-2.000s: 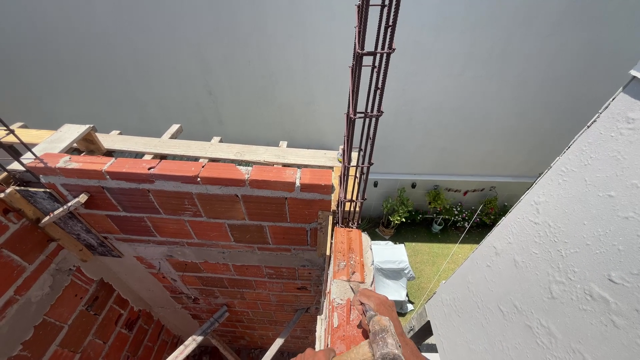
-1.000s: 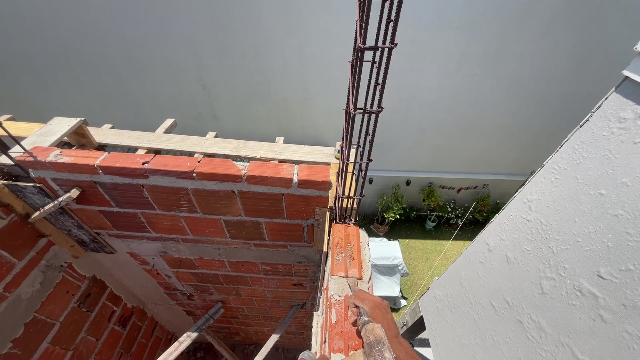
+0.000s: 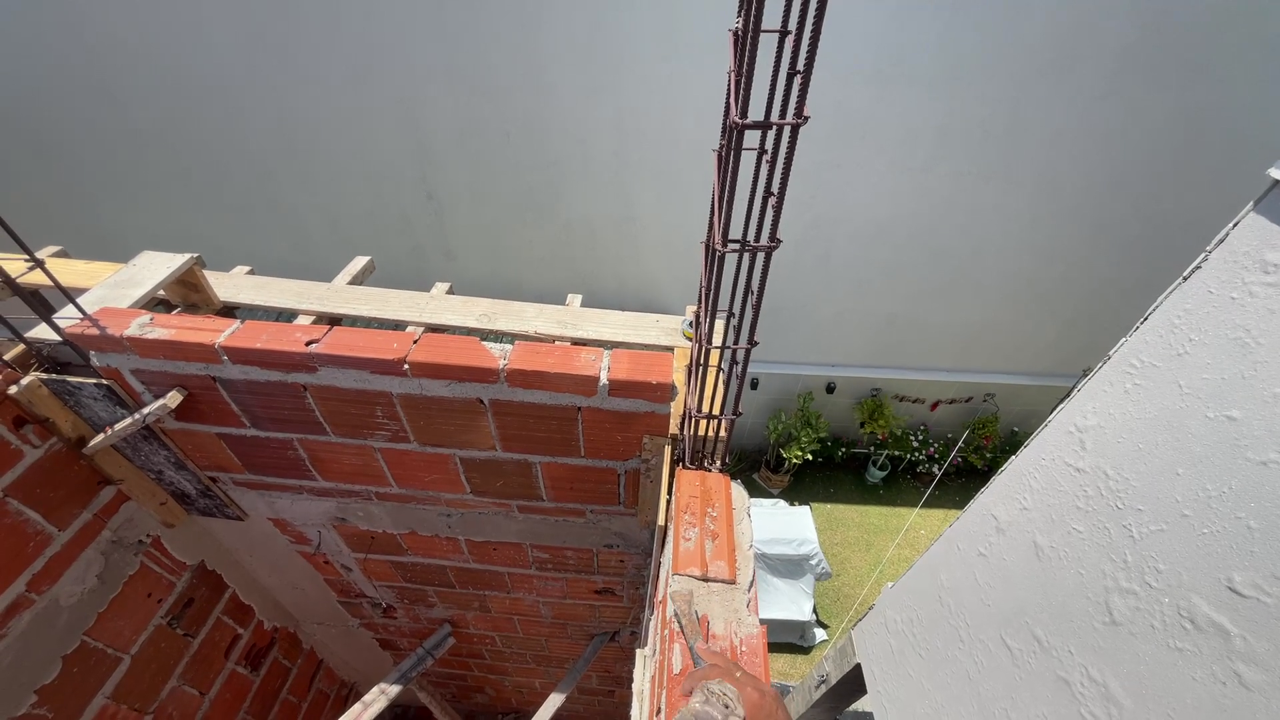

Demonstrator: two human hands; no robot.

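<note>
My right hand (image 3: 738, 686) is at the bottom edge of the view, with its fingers around a mortar-crusted hand tool (image 3: 688, 622) whose exact kind is unclear. The tool's narrow end points away from me, over the top of a narrow hollow clay brick wall (image 3: 747, 648). Grey mortar (image 3: 715, 598) lies between the bricks there. Farther along, a grooved orange brick (image 3: 704, 525) lies at the foot of a vertical rebar cage (image 3: 745, 245). My left hand is out of view.
At left, a red brick wall (image 3: 455, 425) with timber boards (image 3: 450, 308) behind it drops into a deep space crossed by wooden props (image 3: 400, 675). At right are a rough white wall (image 3: 1100, 530), a taut string (image 3: 905, 530) and, far below, a covered object (image 3: 788, 580) on grass.
My right hand has drawn back toward me along the wall top with the tool. The fingertips at the bottom edge, left of my right hand two seconds ago, are out of view.
</note>
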